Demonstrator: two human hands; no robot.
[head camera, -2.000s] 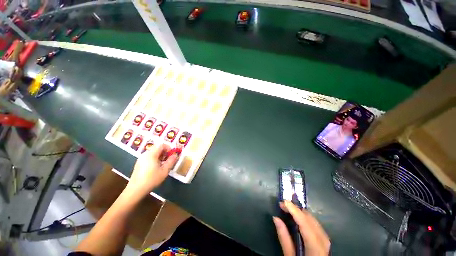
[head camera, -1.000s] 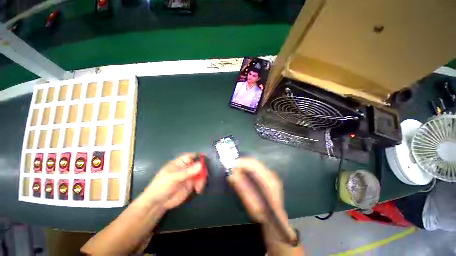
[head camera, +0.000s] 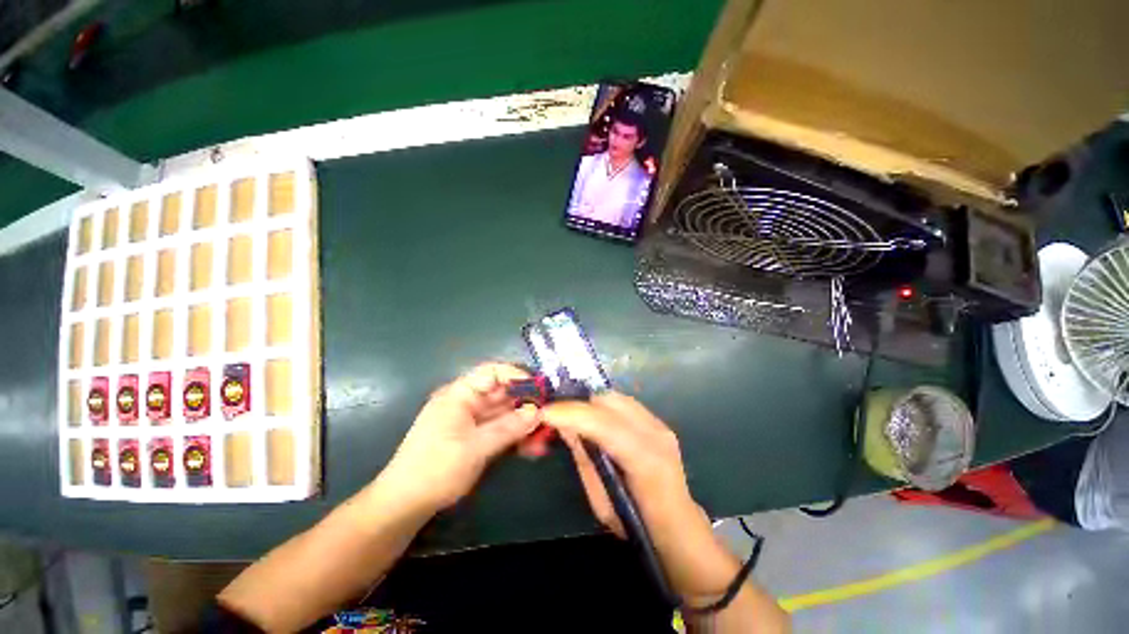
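My left hand (head camera: 461, 434) holds a red-and-black part (head camera: 535, 436) between thumb and fingers at the bench's near middle. My right hand (head camera: 625, 456) holds the black handle of the soldering iron (head camera: 629, 510), which slants down toward my wrist. The right fingertips meet the part and the left fingertips. The iron's tip is hidden or too small to tell. A circuit board unit (head camera: 566, 351) with a bright white face lies on the dark green mat just beyond both hands. The white parts tray (head camera: 315, 334) lies at the left, with several red-and-black parts (head camera: 159, 398) in its two nearest rows.
A lit smartphone (head camera: 619, 161) stands beside the cardboard box (head camera: 916, 93). The fume extractor fan (head camera: 792, 229) and solder-spattered plate (head camera: 718, 303) are under the box. Right of them are a tip-cleaning pot (head camera: 919, 436) and white desk fan (head camera: 1102, 325). The green conveyor (head camera: 409, 62) runs behind.
The left hand has taken a red-and-black part from the tray to the bench middle. The right hand has moved off the unit and in against the left fingers. The view has swung right.
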